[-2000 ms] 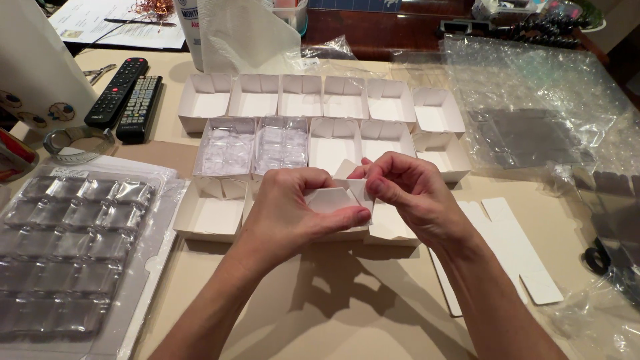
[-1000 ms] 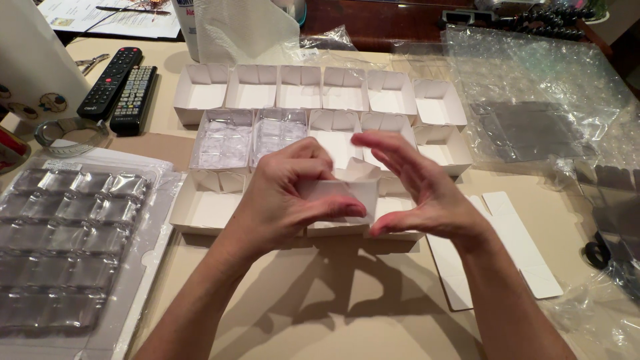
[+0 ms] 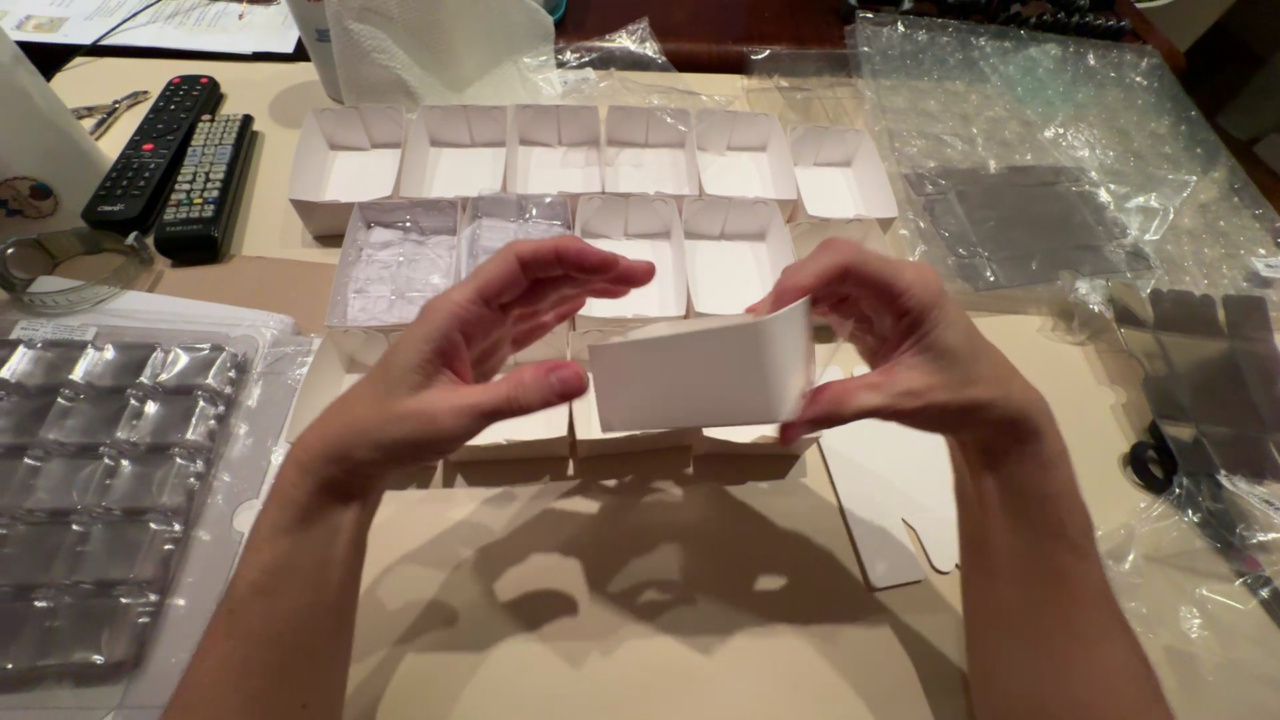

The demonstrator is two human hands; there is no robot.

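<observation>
My right hand grips the right end of a white cardboard box, held tilted above the table with its side wall toward me. To the left of that box, my left hand has its fingers and thumb apart and holds nothing. Behind and beneath the hands stand rows of open white cardboard boxes. Two in the middle row contain clear plastic trays. A flat white cardboard blank lies under my right wrist. The hands and the held box hide part of the front row.
Clear plastic moulded trays are stacked at left. Behind them are a glass dish and two remote controls. A paper towel is at the back. Clear plastic wrap and a black ring lie at right.
Both hands were on the small white cardboard piece two seconds ago. My left hand has let go and moved away from it. The piece now shows as a box in my right hand.
</observation>
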